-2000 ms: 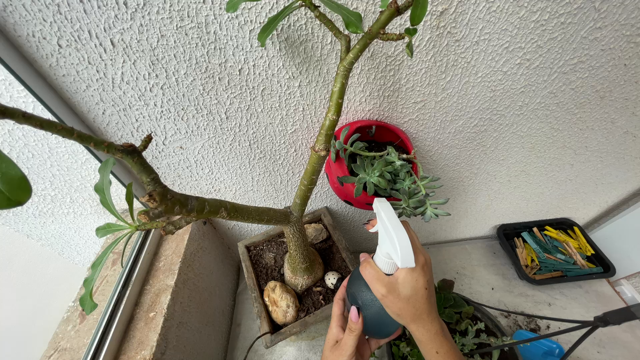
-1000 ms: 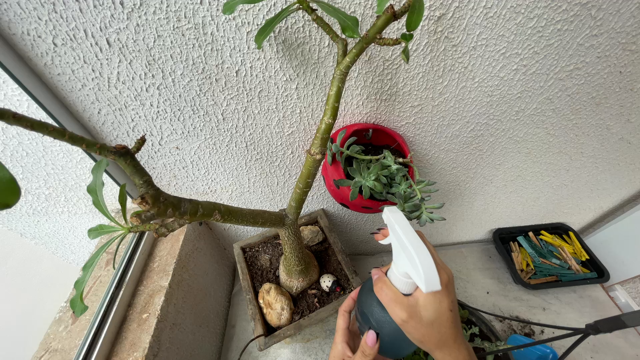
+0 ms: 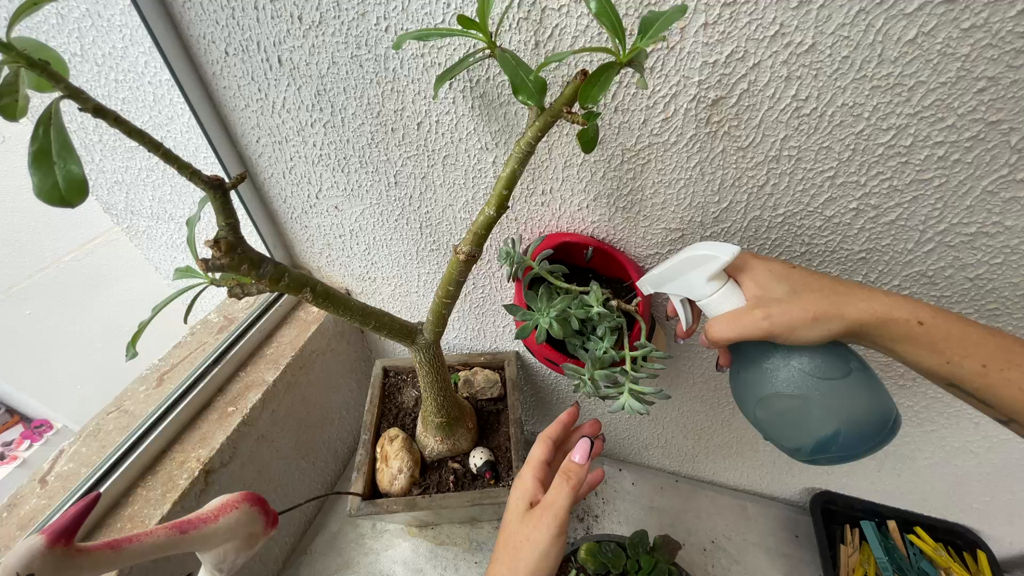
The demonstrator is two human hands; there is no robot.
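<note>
My right hand grips the neck of a spray bottle with a blue-grey body and a white trigger head. Its nozzle points left at a trailing succulent in a red pot against the wall. Some fingers are by the trigger. Below the succulent, my left hand is raised with its fingers apart, holding nothing; its thumb has a pink nail. To its left, a thick-stemmed desert rose plant grows in a square planter with stones and a small speckled ornament.
A black tray of clothespins stands at the lower right. A leafy potted plant is at the bottom edge. A pink-and-white bird figure sits lower left, near the window ledge. Branches reach up before the textured wall.
My left hand has let go of the spray bottle. My right hand has brought the bottle up beside the red pot and tilted it, nozzle facing left. The bird figure has come into view.
</note>
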